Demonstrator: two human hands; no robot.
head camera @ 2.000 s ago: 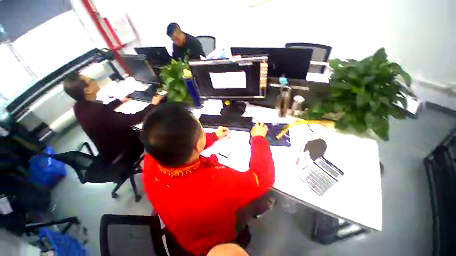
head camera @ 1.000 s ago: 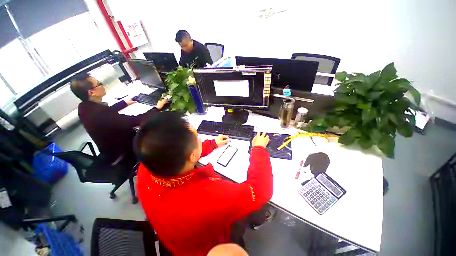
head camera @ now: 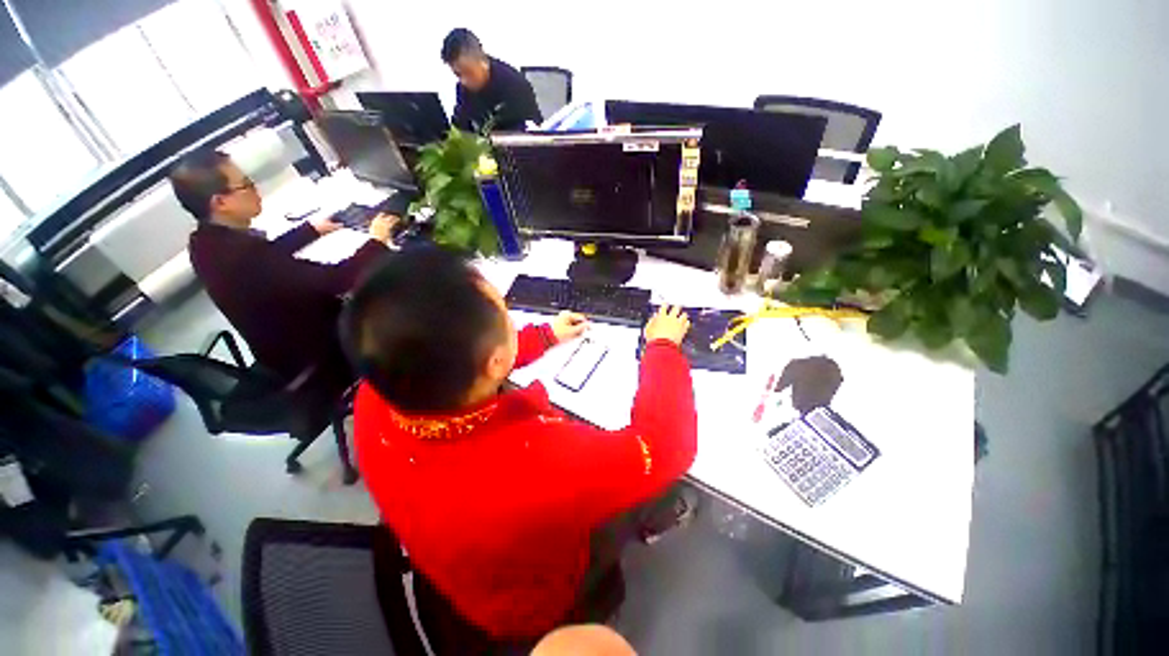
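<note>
Neither of my hands can be made out. A rounded, skin-toned shape at the bottom edge stays unclear. Nearest in front, a person in a red top (head camera: 513,461) sits at a white desk (head camera: 897,525), seen from behind. That person's right hand rests at a dark mouse pad (head camera: 718,349); the left is by a black keyboard (head camera: 583,300). A monitor (head camera: 590,192) shows a mostly black screen. A phone-like slab (head camera: 582,364) lies before the keyboard. A grey calculator (head camera: 820,455), a dark round object (head camera: 809,385) and a looped yellow tape measure (head camera: 795,311) lie to the right.
An empty black chair (head camera: 321,590) stands at the bottom left. Two other people sit at computers beyond. A large plant (head camera: 955,250) and bottle (head camera: 738,253) stand on the desk. Blue crates (head camera: 128,385) are at left, a long plotter (head camera: 167,192) below the window, a dark rack (head camera: 1135,500) at right.
The white window on the monitor has gone, leaving the screen mostly black. The view has shifted slightly. The person in red keeps nearly the same pose.
</note>
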